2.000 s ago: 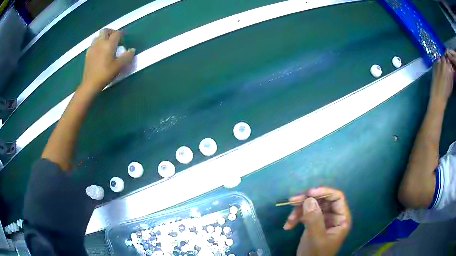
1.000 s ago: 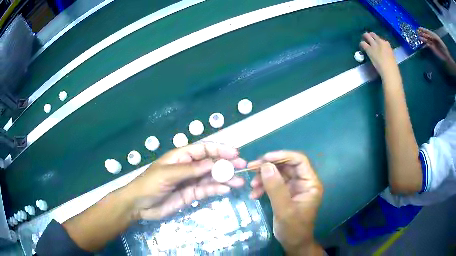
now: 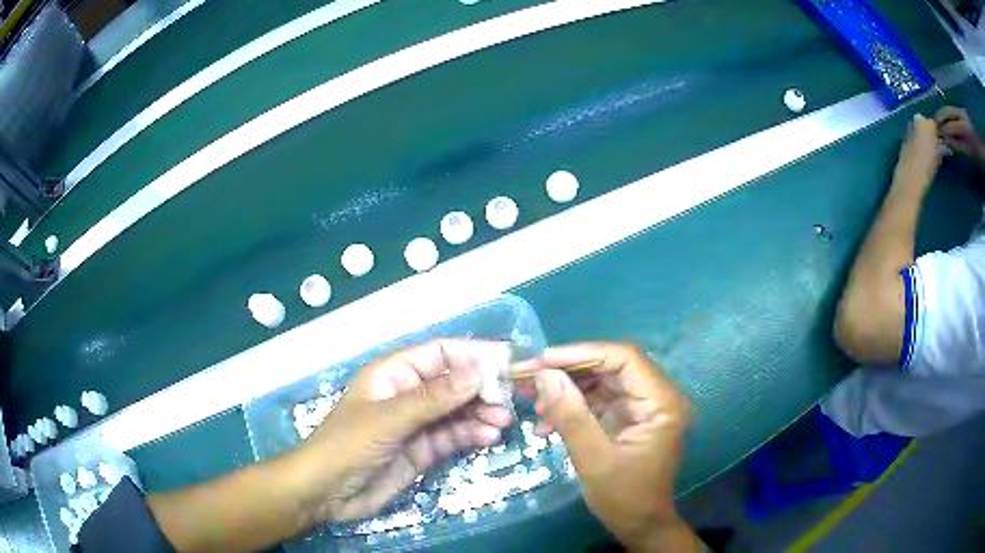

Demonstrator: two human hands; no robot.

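My left hand [image 3: 416,416] holds a round white plastic piece [image 3: 496,378] in its fingertips, above the parts tub [image 3: 518,315]. My right hand [image 3: 621,427] grips a thin tan pick [image 3: 556,368], its tip touching or just at the piece; the exact contact is blurred. The clear tub holds many tiny white and shiny bits and is partly hidden by my hands. A row of several white pieces [image 3: 421,254] lies on the green belt [image 3: 324,194] beyond the near rail.
A second clear tub [image 3: 127,467] with white pieces stands at lower left, more pieces [image 3: 65,417] behind it. Pale rails [image 3: 648,221] run along the belt. A neighbouring worker's arm [image 3: 880,248] is at right, below a blue parts tray [image 3: 864,43].
My left hand has come back from the far lane with a white piece and brought it to the pick. The piece is now turned more edge-on. The neighbour's hand has drawn back from the belt.
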